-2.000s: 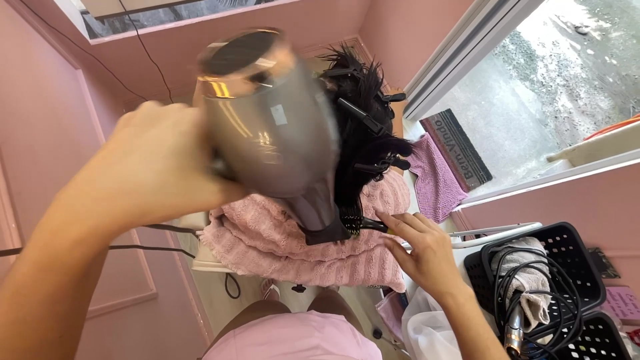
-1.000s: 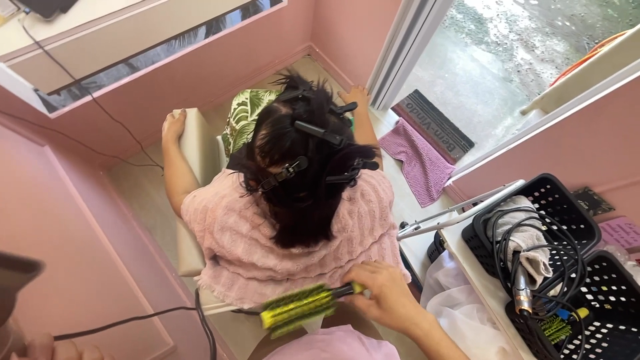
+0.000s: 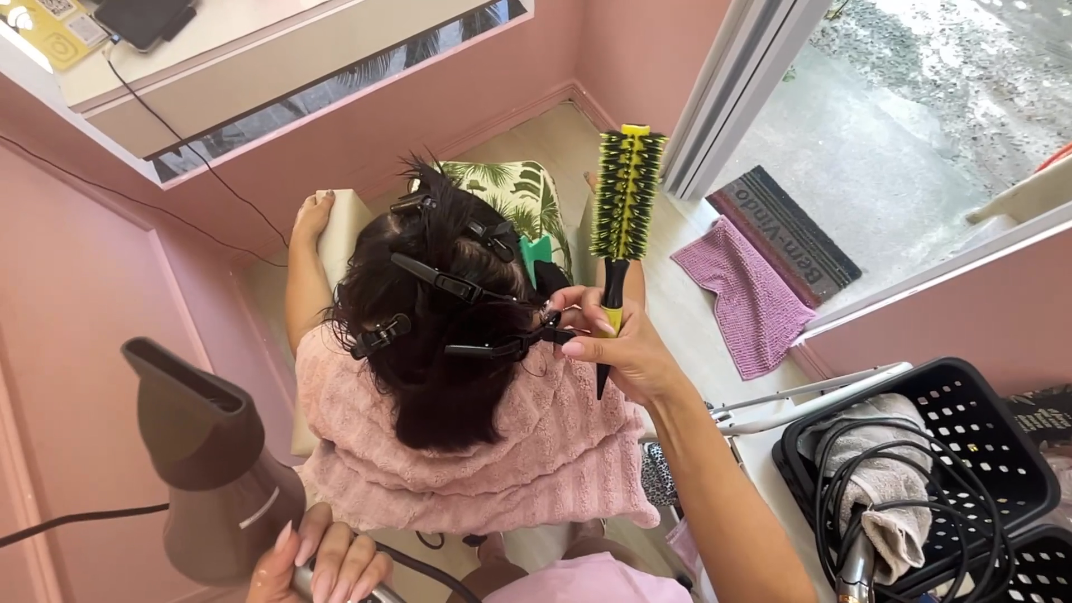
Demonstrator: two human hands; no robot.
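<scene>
My left hand point(image 3: 322, 561), at the bottom left, is closed around the handle of a grey hair dryer point(image 3: 222, 477) whose flat nozzle points up and left. My right hand point(image 3: 615, 343) holds a yellow-and-black round hairbrush point(image 3: 628, 197) upright by its handle. The same hand's thumb and fingertips are on the end of a black hair clip point(image 3: 494, 347) at the right side of a seated person's dark hair point(image 3: 452, 394). More black clips, one of them a long sectioning clip point(image 3: 440, 278), pin the hair higher up. A pink towel point(image 3: 469, 486) covers the person's shoulders.
At the right, a white trolley point(image 3: 754, 452) carries black perforated baskets point(image 3: 963, 419) with a grey towel point(image 3: 879, 452) and a coiled black cord point(image 3: 946, 469). A doormat point(image 3: 783, 234) and purple cloth point(image 3: 745, 293) lie by the doorway. The dryer's cord point(image 3: 84, 523) crosses the left side.
My right hand has moved up from below the towel to the clip, and the brush now points upward. The dryer, earlier over the hair, is now at the lower left.
</scene>
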